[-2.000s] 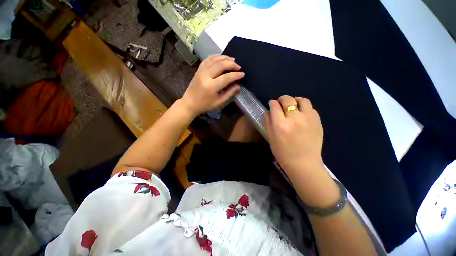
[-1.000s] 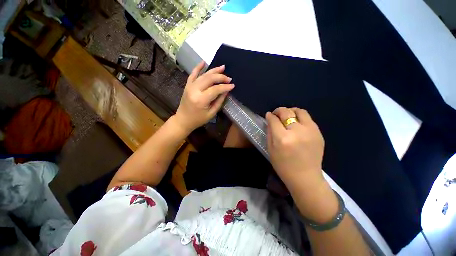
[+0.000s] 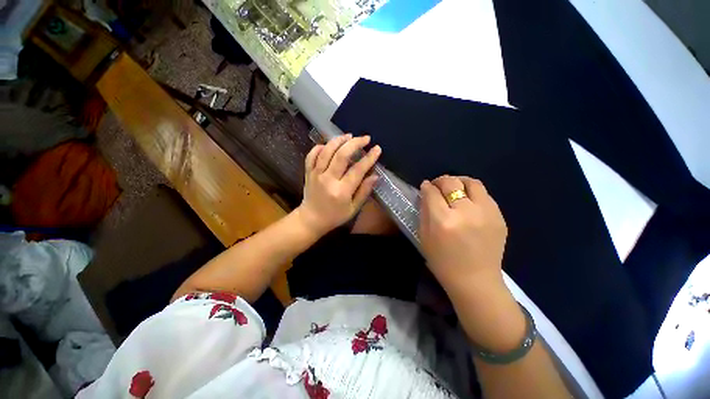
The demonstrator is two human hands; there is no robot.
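A large black cut panel [image 3: 483, 164] lies flat on the white table, its narrow end at the table's front left edge. My left hand [image 3: 336, 185] is at the front edge, below that end, fingers a little apart, fingertips at the cloth's edge; it shows no cloth held. My right hand [image 3: 465, 226], with a ring, is farther right on the same edge, fingers curled down and closed on the panel's edge; its fingertips are partly hidden. A grey ruled strip [image 3: 395, 199] shows between my hands.
More black cloth [image 3: 576, 70] lies behind the panel. Blue tape [image 3: 401, 14] is at the table's left end. A white machine part [image 3: 689, 335] stands at the right edge. Below left are a wooden bench [image 3: 183, 148], an orange bundle [image 3: 62, 183] and white bags [image 3: 47, 273]. Black cloth [image 3: 350, 269] lies on my lap.
My left hand has moved down along the table's front edge, away from the panel's corner and closer to my right hand. My right hand stays at about the same place. The view has shifted slightly.
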